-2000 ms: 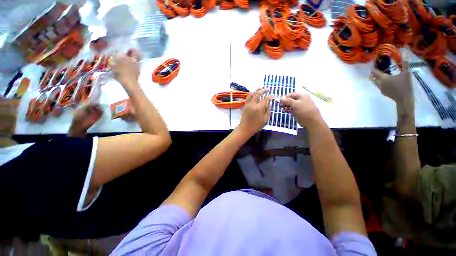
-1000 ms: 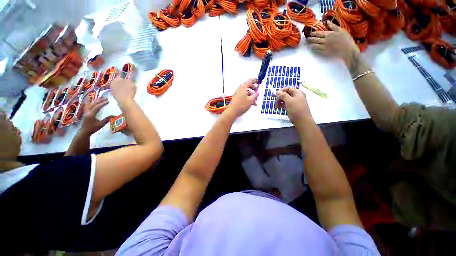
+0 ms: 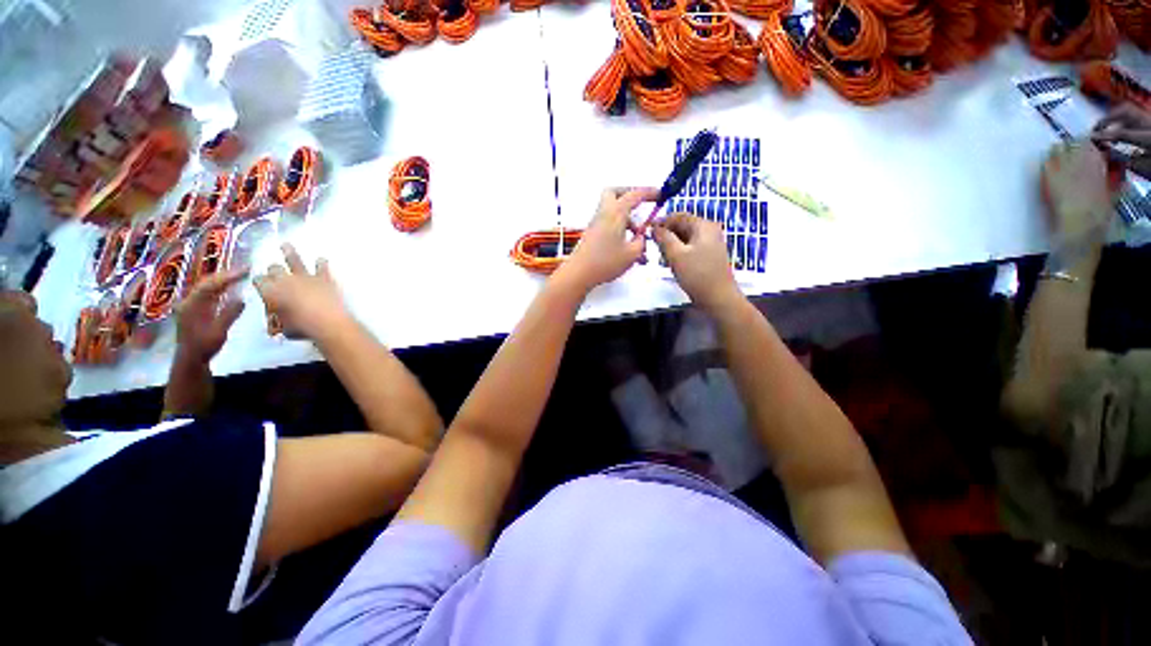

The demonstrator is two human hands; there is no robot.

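Note:
My left hand (image 3: 611, 237) holds the cable end near a black connector (image 3: 689, 164), which points up and away to the right over the label sheet. The rest of the orange coiled cable (image 3: 543, 250) lies on the table by my left wrist. My right hand (image 3: 696, 256) has its thumb and fingertips pinched together close to my left fingertips at the cable end. Whether a label is between them is too small to tell. The label sheet (image 3: 745, 217), white with rows of dark strips, lies under and right of my hands.
A yellow-green scrap (image 3: 798, 196) lies right of the sheet. An orange coil heap (image 3: 669, 57) is at the far side. A single coil (image 3: 409, 193) lies left, near clear trays with coils (image 3: 165, 280) and a person's hands. Another person's hand (image 3: 1077, 189) is at the right.
My right hand has moved from the label sheet to my left fingertips. The right neighbour's hand has moved from the heap to the right. The left neighbour's hands no longer have the orange card between them.

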